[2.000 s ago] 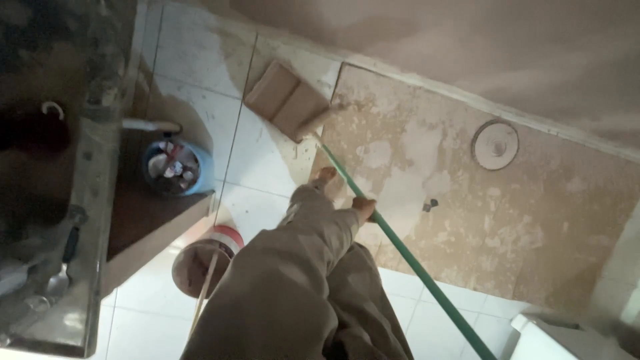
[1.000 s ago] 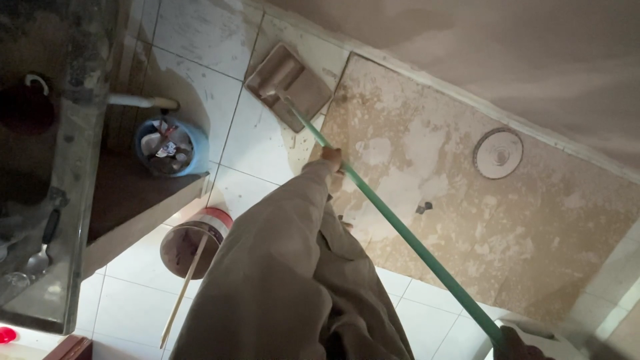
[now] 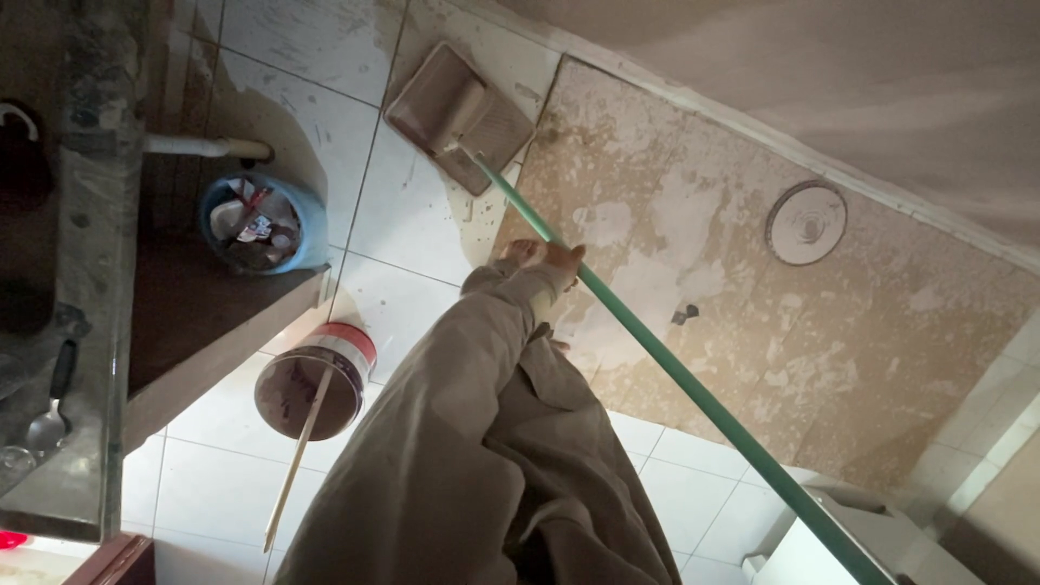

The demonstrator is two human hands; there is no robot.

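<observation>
My left hand [image 3: 565, 262] is closed around a long green pole [image 3: 650, 337], near its upper end. The pole runs from a paint roller [image 3: 470, 110] down to the bottom right edge. The roller rests in a brown-stained paint tray [image 3: 508, 130] on the white floor tiles. My right hand is out of view. My long brown garment covers the lower middle, and part of a bare foot [image 3: 518, 249] shows beside my left hand. At lower left, a stick [image 3: 296, 467] leans in a paint bucket [image 3: 353, 345] with a red band.
A blue bin [image 3: 312, 223] holding rubbish stands left, near a pipe [image 3: 191, 146]. Brown sheeting [image 3: 731, 325] covers the floor at right, with a round white lid [image 3: 807, 223] and a small dark scrap [image 3: 685, 314] on it. A counter [image 3: 97, 268] borders the left; a white object [image 3: 861, 540] stands lower right.
The roller has shifted within the tray since two seconds ago. My right hand, on the pole at the bottom edge one second ago, has left view. My left hand stays on the pole.
</observation>
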